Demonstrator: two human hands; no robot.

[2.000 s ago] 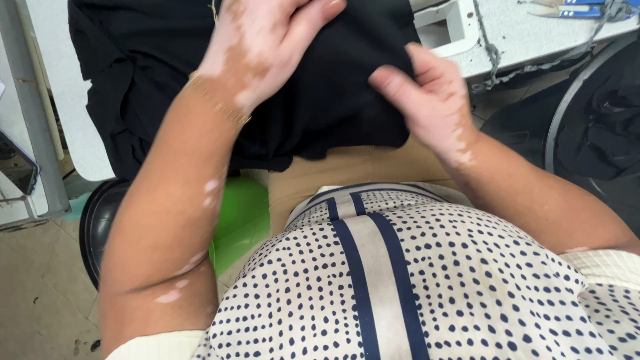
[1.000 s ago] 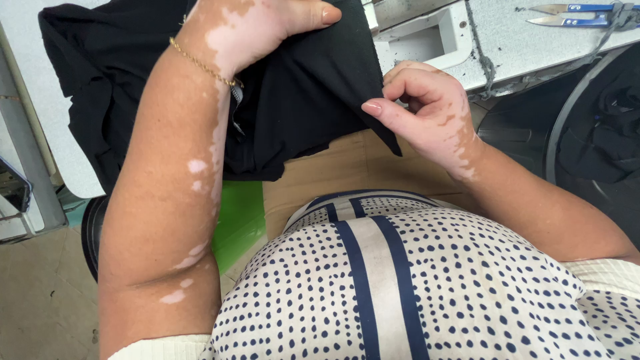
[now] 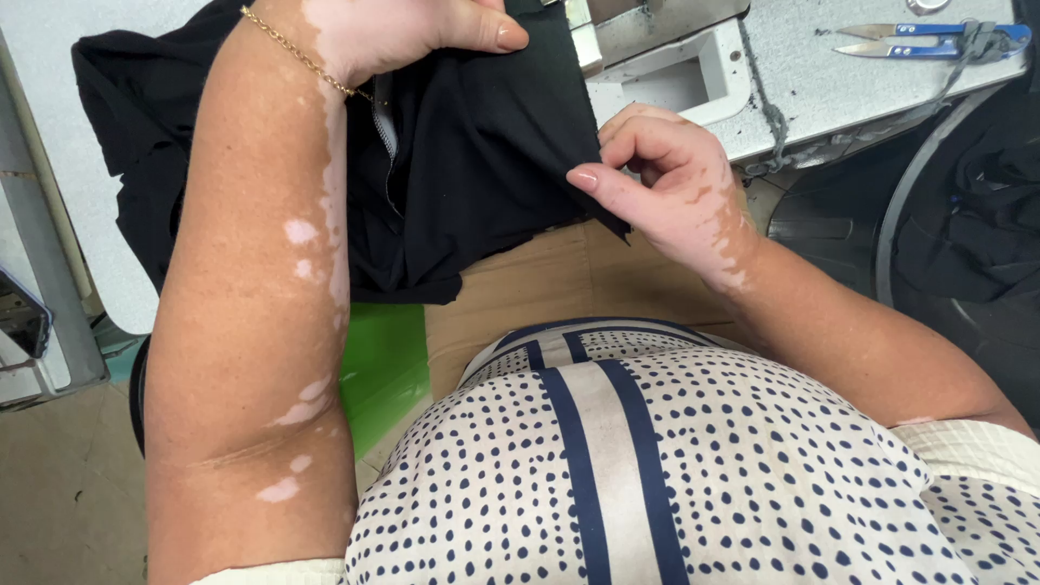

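Note:
Black fabric (image 3: 504, 138) lies over the edge of a light worktable and hangs toward my lap, with a pale overlocked seam showing in a fold. My left hand (image 3: 406, 28) is at the top of the view, its thumb pressing on the fabric; its other fingers are partly cut off or hidden. Thumb and curled fingers of my right hand (image 3: 666, 175) pinch the cloth's right edge near its lower corner. Just beyond the fabric is part of a sewing machine (image 3: 666, 32), beside a white recessed frame (image 3: 723, 69) in the table.
Blue-handled thread snips (image 3: 934, 41) lie on the table at the upper right, tied with grey cloth strips. A black bin (image 3: 894, 203) holding dark cloth stands at the right. Brown cardboard (image 3: 520, 276) and a green surface (image 3: 382, 366) are below the fabric. A phone (image 3: 23, 313) is at far left.
Two seconds ago my right hand was higher on the fabric with its thumb raised; it has moved down to the edge and pinches it. The fabric's right part now lies flatter.

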